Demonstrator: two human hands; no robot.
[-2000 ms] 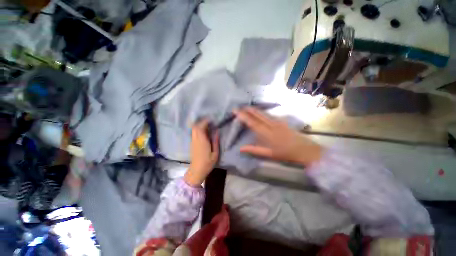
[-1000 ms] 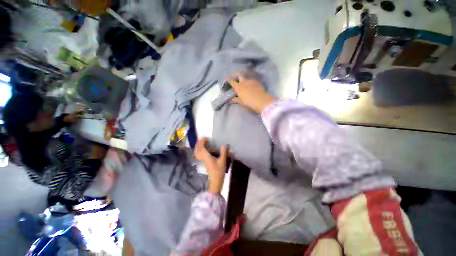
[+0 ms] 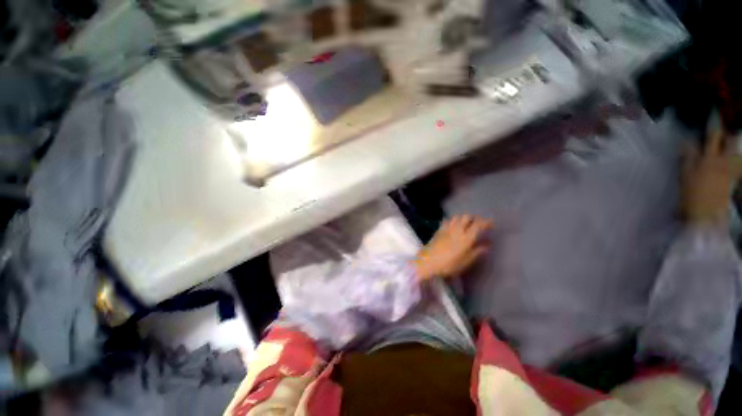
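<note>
Grey cloth panels [image 3: 569,244] lie to the right of my lap, below the table edge. My left hand [image 3: 456,247] is at the cloth's left edge with its fingers apart, and no held piece shows in it. My right hand [image 3: 709,183] is at the cloth's upper right, near the picture's right side, with its fingers pointing up. It is blurred, so whether it grips the cloth is unclear. A small dark grey piece [image 3: 340,85] lies on the sewing machine bed, right of the bright needle area.
The white sewing table [image 3: 187,236] runs diagonally across the view. The blurred machine head [image 3: 244,49] is at the top. Grey layered pieces [image 3: 69,219] hang at the left. Small metal items [image 3: 517,85] lie on the table's right part. Pale cloth [image 3: 342,252] covers my lap.
The view has swung right. Both hands have left the work piece and layered bundle left of the machine and are now at the grey cloth on the right.
</note>
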